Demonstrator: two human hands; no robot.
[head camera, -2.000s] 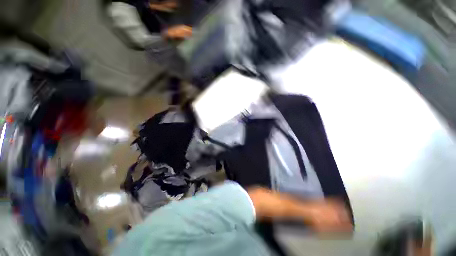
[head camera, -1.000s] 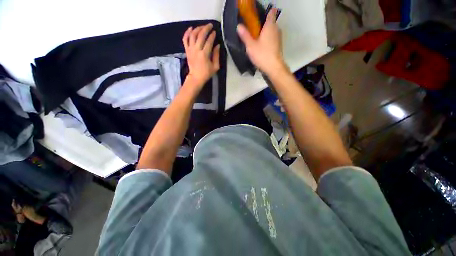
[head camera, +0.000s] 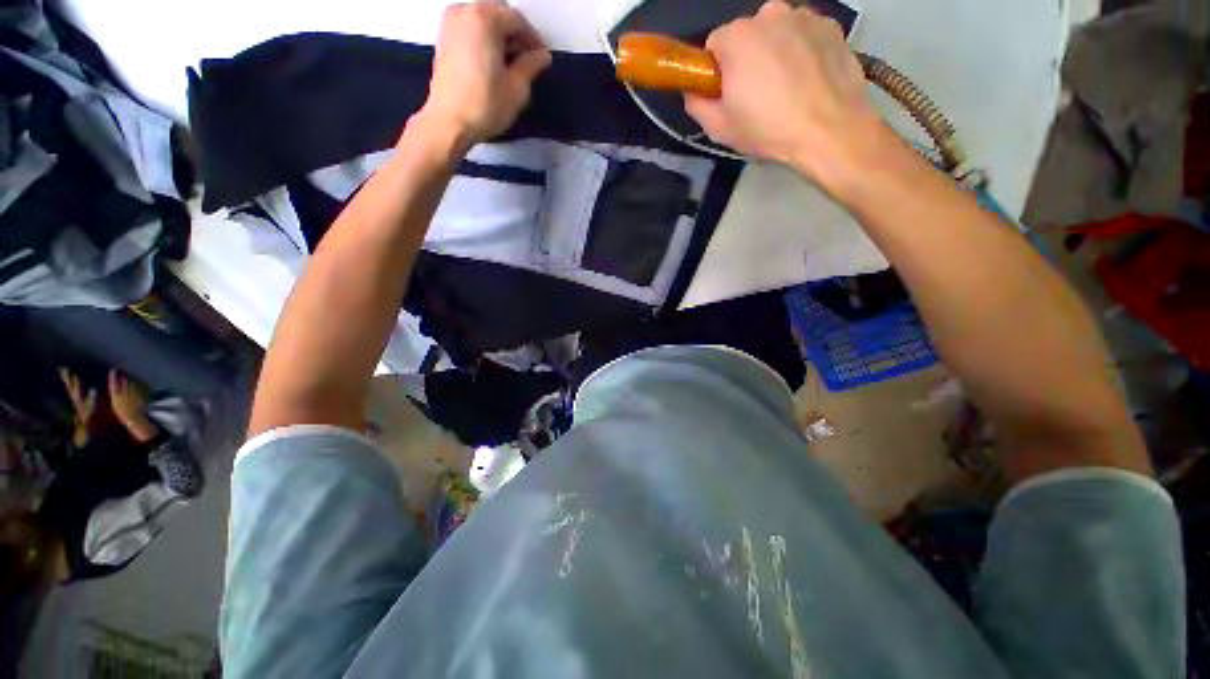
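Note:
A black garment (head camera: 319, 106) with light grey interfacing (head camera: 484, 212) lies on the white table cover. A dark pocket piece (head camera: 637, 219) shows on the grey area. My right hand (head camera: 783, 80) is closed around the orange handle of the steam iron (head camera: 664, 64); its dark plate overlaps the garment's far right edge. My left hand (head camera: 480, 66) is at the garment's far edge, with fingers bent and thumb near the fingertips; whether it pinches the cloth cannot be told.
A spring-wrapped hose (head camera: 916, 106) runs from the iron to the right. A blue crate (head camera: 865, 338) stands on the floor below the table edge. Black and grey cloth (head camera: 80, 186) is heaped at left. Another person's hands (head camera: 106, 405) show at lower left. Red cloth (head camera: 1154, 285) lies at right.
The iron has moved from the bare cover beside the garment onto its far right edge. My left hand has moved from lying flat on the cloth to the far edge, fingers now bent.

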